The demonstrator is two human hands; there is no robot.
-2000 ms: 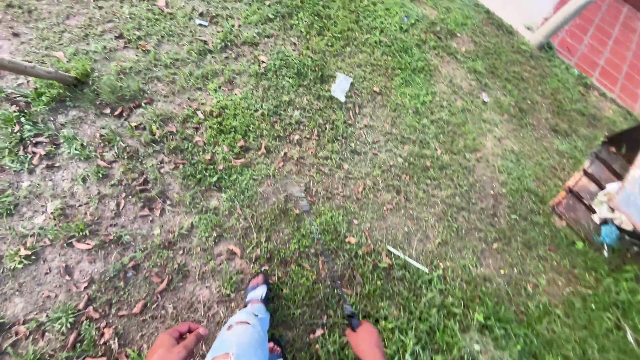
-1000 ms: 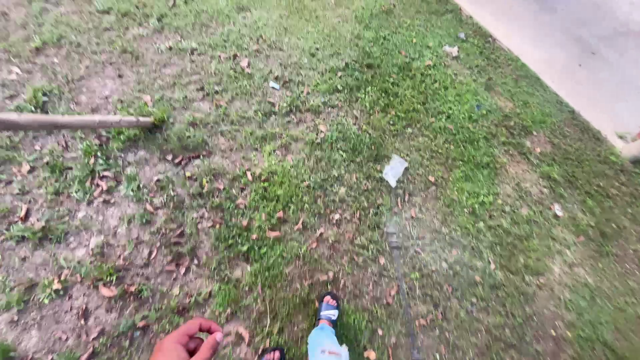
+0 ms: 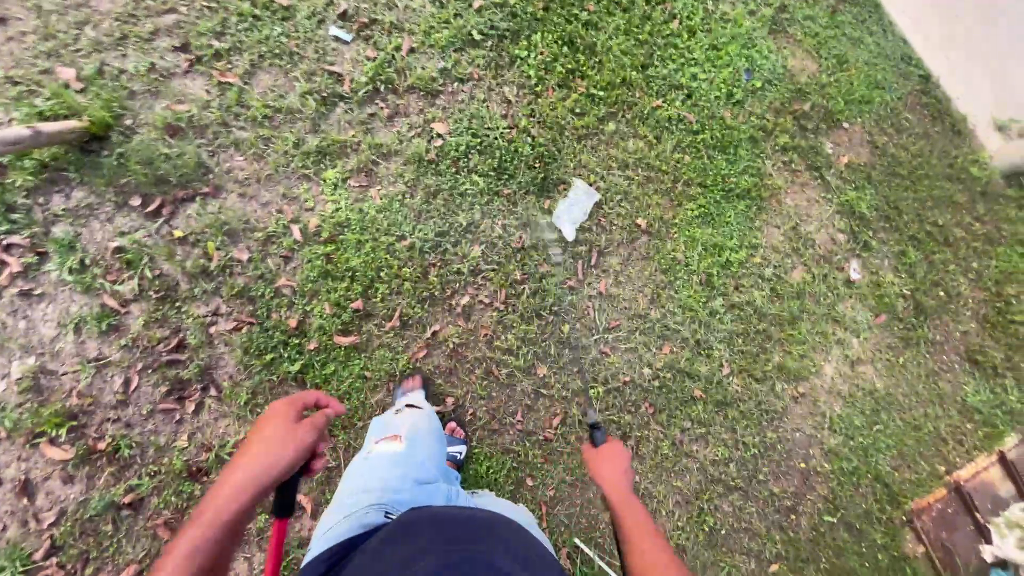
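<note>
My left hand point(image 3: 292, 440) is curled around the black grip point(image 3: 286, 494) of a tool with a red shaft point(image 3: 276, 548), which runs off the bottom edge. My right hand point(image 3: 610, 466) grips the black handle point(image 3: 597, 434) of a long, thin tool. Its shaft points away from me over the grass and is badly blurred. The far end looks like a faint blur point(image 3: 550, 240), just left of a crumpled piece of clear plastic point(image 3: 575, 209) on the grass. What kind of tool it is cannot be told.
Patchy grass and bare soil carry dry leaves. A small pale scrap point(image 3: 340, 34) lies far left, another point(image 3: 855, 270) at right. A wooden pole point(image 3: 44, 136) enters at left, concrete point(image 3: 980, 56) borders the upper right, and a rusty-edged brown object point(image 3: 952, 524) is at lower right.
The right hand, out of view a second ago, is visible again with its tool. More of the left arm shows, and the black grip and red shaft have come into view. The view has shifted.
</note>
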